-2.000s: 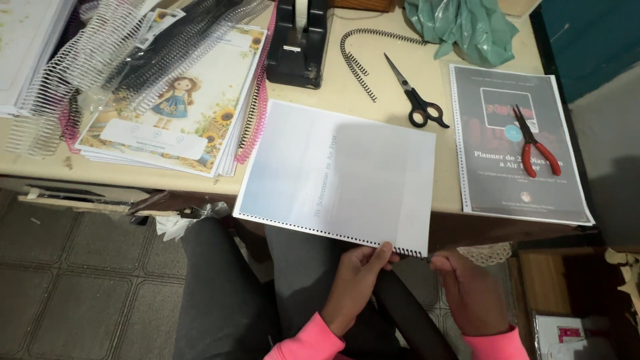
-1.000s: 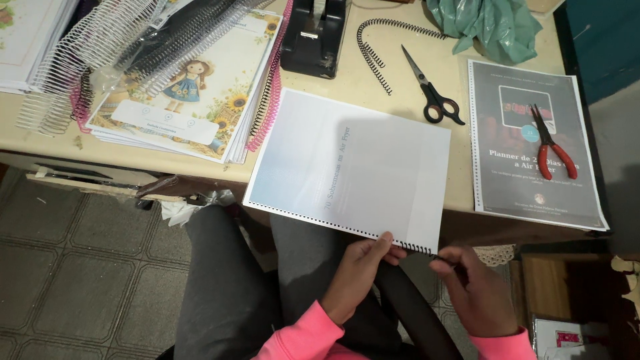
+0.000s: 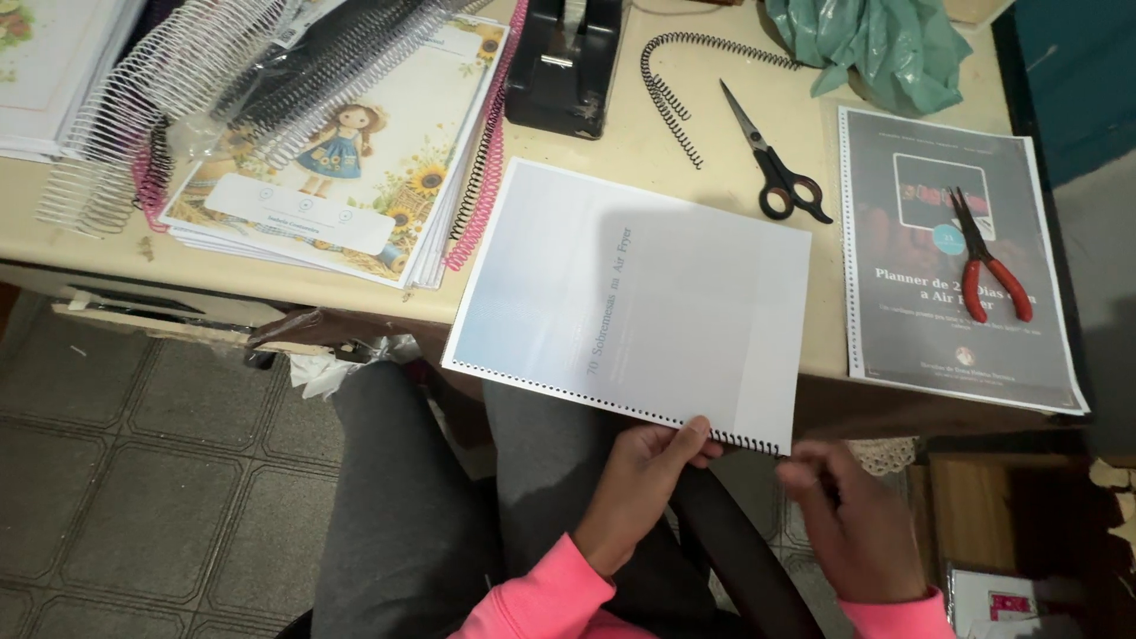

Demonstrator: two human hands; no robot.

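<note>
A punched stack of printed pages (image 3: 674, 311) lies partly on the table, its hole-lined edge jutting out over my lap. My left hand (image 3: 652, 470) grips that edge, thumb on top. A black spiral binding coil (image 3: 750, 442) runs through the holes from near my left thumb to the right corner. At that corner my right hand (image 3: 852, 515) has its fingers curled at the coil's end; motion blur hides how firmly they hold it. Black-handled scissors (image 3: 777, 169) lie above the pages. Red-handled pliers (image 3: 985, 266) rest on a spiral-bound planner (image 3: 923, 346).
At left, clear plastic coils (image 3: 115, 133) and bagged black coils lie on printed sheets (image 3: 302, 213) with sunflowers. Pink coils (image 3: 479, 204) sit beside them. A black tape dispenser (image 3: 568, 80), a loose black coil (image 3: 657, 80) and a green plastic bag (image 3: 879, 44) are farther back.
The black coil covers more holes, reaching farther left along the edge than two seconds ago. My left hand still holds the edge, and my right hand remains at the corner.
</note>
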